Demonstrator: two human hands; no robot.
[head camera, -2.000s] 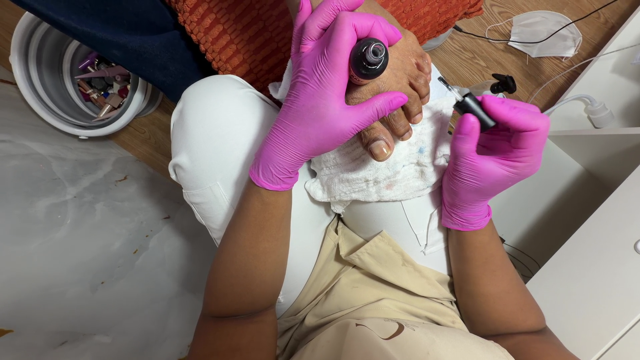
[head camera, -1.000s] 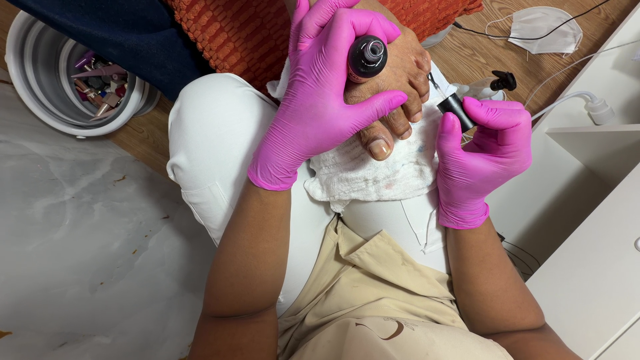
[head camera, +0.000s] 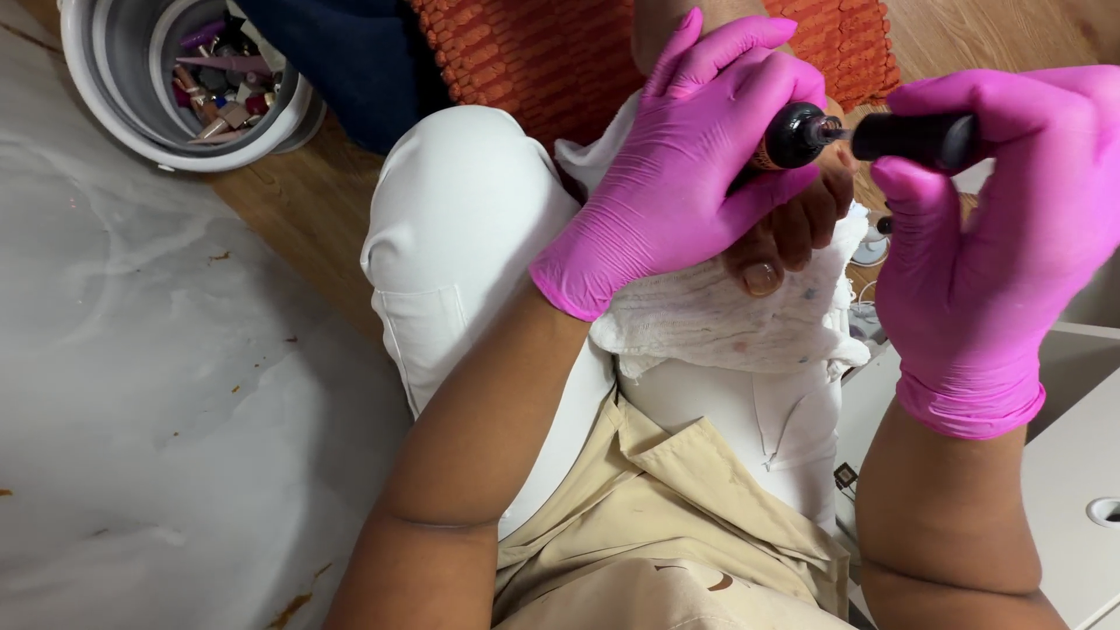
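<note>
My left hand (head camera: 691, 166), in a pink glove, grips a small dark nail polish bottle (head camera: 792, 138) tilted to the right. Between thumb and fingers of my right hand (head camera: 1006, 219), also gloved in pink, is the black brush cap (head camera: 914, 140). Its brush meets the bottle's neck; whether the tip is inside cannot be told. Under my left hand lies a person's bare foot (head camera: 792, 223), toes toward me, partly hidden by the glove and bottle. The big toenail looks glossy. A white cloth (head camera: 726, 328) lies beneath the foot, across my lap.
A grey and white bucket (head camera: 101, 114) with bottles and a nail file stands at the upper left. An orange textured cushion or cover (head camera: 534, 61) lies behind the foot. White furniture (head camera: 1076, 464) is at the right, by my right forearm. Several small items sit beyond the cloth.
My right hand has brought the brush cap from beside the toes to the bottle's mouth. The bottle in my left hand has tipped toward the right; earlier its mouth faced the camera.
</note>
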